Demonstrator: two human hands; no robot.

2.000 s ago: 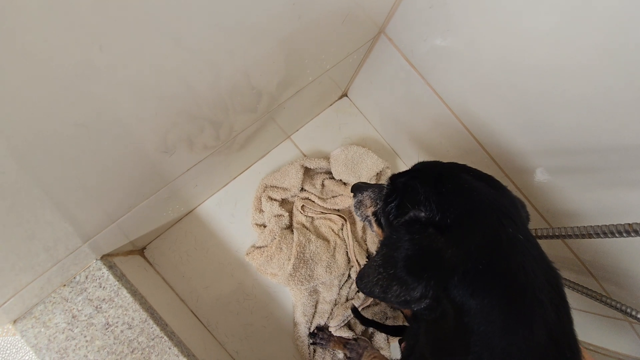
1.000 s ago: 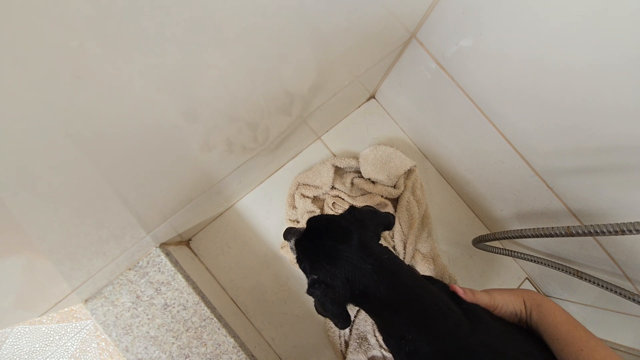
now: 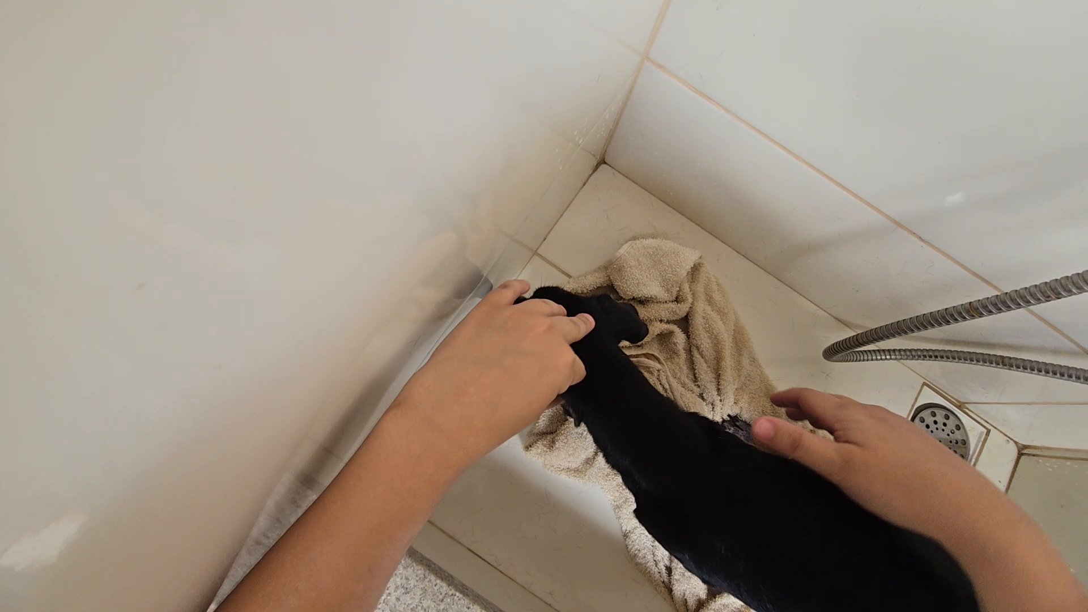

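A black dog (image 3: 705,476) stands over a crumpled beige towel (image 3: 722,340) on the tiled shower floor, its head toward the corner. My left hand (image 3: 510,357) rests on the side of the dog's head and neck, fingers bent over it; part of the muzzle is hidden. At the dog's flank, my right hand (image 3: 850,442) lies with thumb and fingers apart, gripping nothing. One dark paw (image 3: 738,427) shows on the towel near my right thumb.
A flexible metal shower hose (image 3: 960,323) loops in from the right. Below it a round floor drain (image 3: 942,429) is set in the tiles. White tiled walls (image 3: 807,204) meet at the corner; a speckled stone ledge (image 3: 421,586) lies at the bottom.
My left hand has come into view and onto the dog's head. My right hand, out of view at first, was on the dog's back a second ago. The dog's head has moved toward the left wall.
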